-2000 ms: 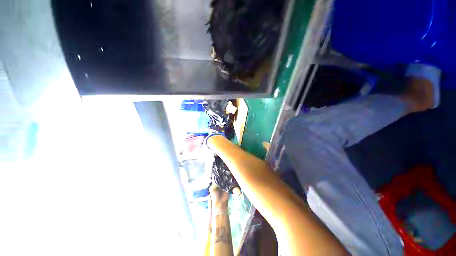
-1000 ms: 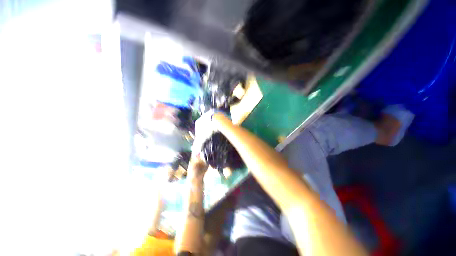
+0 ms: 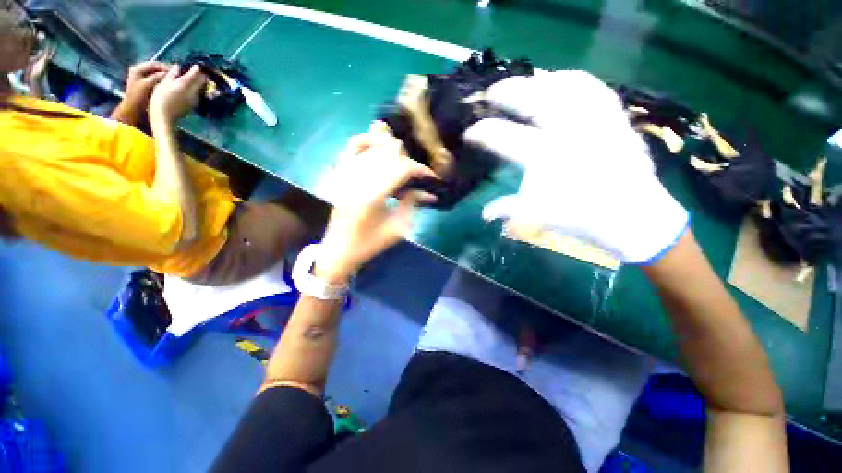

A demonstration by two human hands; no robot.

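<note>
A black ruffled clump with beige limb parts (image 3: pixel 452 120) is between my hands over the green bench, partly blurred. My gloved right hand (image 3: pixel 586 166) is at its right side, white fingers over its edge and gripping it. My bare left hand (image 3: pixel 374 189), with a white wristband, is at its lower left. Its fingers are curled, with a gap between thumb and forefinger; whether they grip the clump is unclear. A tan cardboard board (image 3: pixel 563 245) shows partly below the glove.
More black clumps with beige limbs (image 3: pixel 739 175) lie to the right, some at a second cardboard sheet (image 3: pixel 771 277). At left, a person in yellow (image 3: pixel 102 185) works on a black part (image 3: pixel 217 88) with a white slim tool (image 3: pixel 260 107). A blue crate (image 3: pixel 152 323) is below.
The view has swung round from the side and the metal box to the bench in front. My hands and the black clump now show closer. The neighbour in yellow is now clearly visible.
</note>
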